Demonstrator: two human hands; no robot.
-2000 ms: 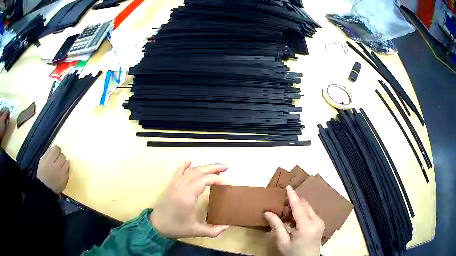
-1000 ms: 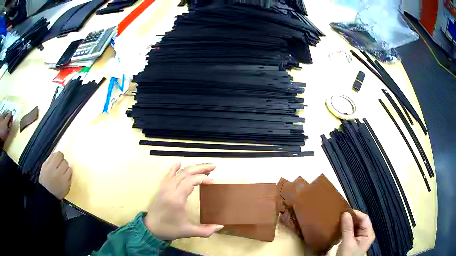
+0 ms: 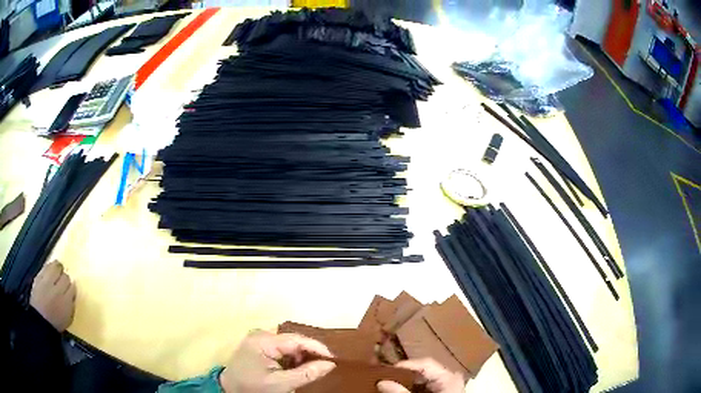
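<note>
Brown leather pieces (image 3: 453,331) lie loose and overlapping at the front of the table, right of centre. My left hand (image 3: 273,364) has its thumb and fingers pinched on the left part of brown leather pieces (image 3: 350,378) near the bottom edge. My right hand (image 3: 426,378) is on the right part of the same pieces, its fingers bent and partly cut off by the lower edge. The lower part of these pieces is also cut off.
A large pile of black strips (image 3: 284,146) fills the centre. Slanted black bundles (image 3: 523,299) lie right and left. A tape roll (image 3: 465,186), a small black object (image 3: 493,148), a plastic bag (image 3: 530,65) and a calculator (image 3: 100,100) lie around. Another person's hand (image 3: 54,295) rests at left.
The view has shifted, so the table appears further left and lower. My right hand has moved from the loose pieces at right to the pieces at my left hand.
</note>
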